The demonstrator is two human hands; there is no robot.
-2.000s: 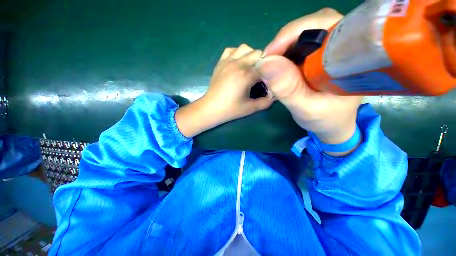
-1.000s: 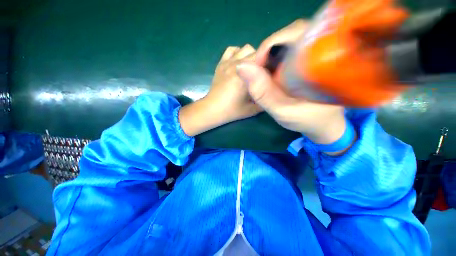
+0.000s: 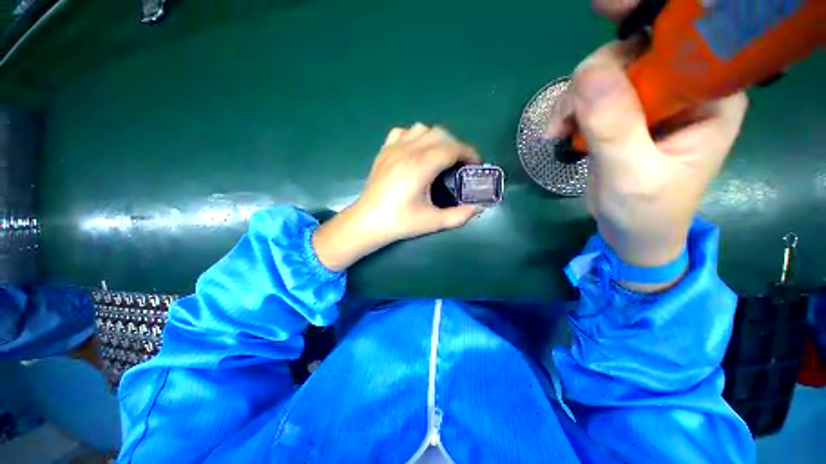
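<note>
My left hand point(image 3: 408, 186) is closed around a small black housing with a shiny silver rim and pale centre point(image 3: 478, 185), its open face showing to the right. My right hand point(image 3: 638, 154) grips an orange electric screwdriver point(image 3: 697, 63) with a grey-blue label; its body runs off the upper right edge. The screwdriver's dark nose is over the round screw dish point(image 3: 539, 154), which has a speckled silver surface. The hand covers the dish's right part. Whether the tip touches the screws cannot be told.
A parts tray with rows of small shiny pieces point(image 3: 136, 322) is at the bench's left front edge. Another person's blue sleeve point(image 3: 45, 317) is beside it. A metal clip point(image 3: 787, 258) and a dark rack point(image 3: 770, 362) are at the right edge. The green bench point(image 3: 272, 100) is glossy.
My right hand and the screwdriver have moved right, away from my left hand, to the dish. The housing's face and the dish are now visible. The view has shifted slightly.
</note>
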